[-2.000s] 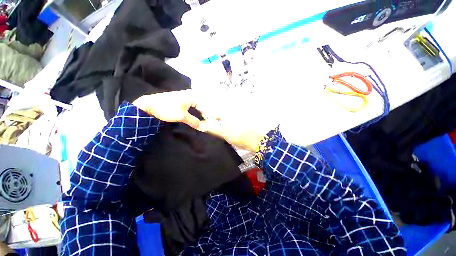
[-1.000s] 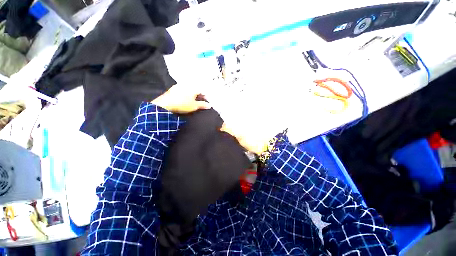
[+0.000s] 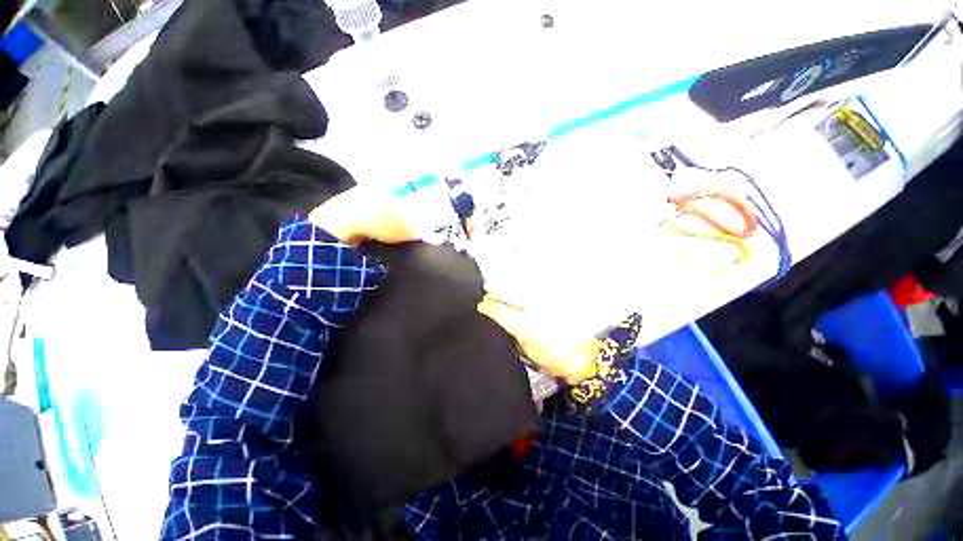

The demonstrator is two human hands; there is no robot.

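A matte black garment piece (image 3: 428, 370) hangs from the table edge over my lap, its upper edge near the presser foot and needle area (image 3: 465, 211). My left hand (image 3: 370, 220) holds its upper left edge beside the needle area, fingertips washed out by glare. My right hand (image 3: 544, 340) is at its right edge, thumb side against the cloth; its fingertips are hard to make out. The white sewing machine (image 3: 591, 63) with a blue stripe lies behind. Whether the cloth is under the foot cannot be told.
A larger black cloth heap (image 3: 211, 159) lies at the table's left. Scissors with red and yellow-orange handles (image 3: 723, 217) lie right of the needle, with a dark blue cord (image 3: 779, 227). Blue bins (image 3: 871, 333) with black garments are below the right edge.
The cloth and both hands have come up close to the needle area. The cloth now hangs flatter and wider between my hands. The camera view has shifted.
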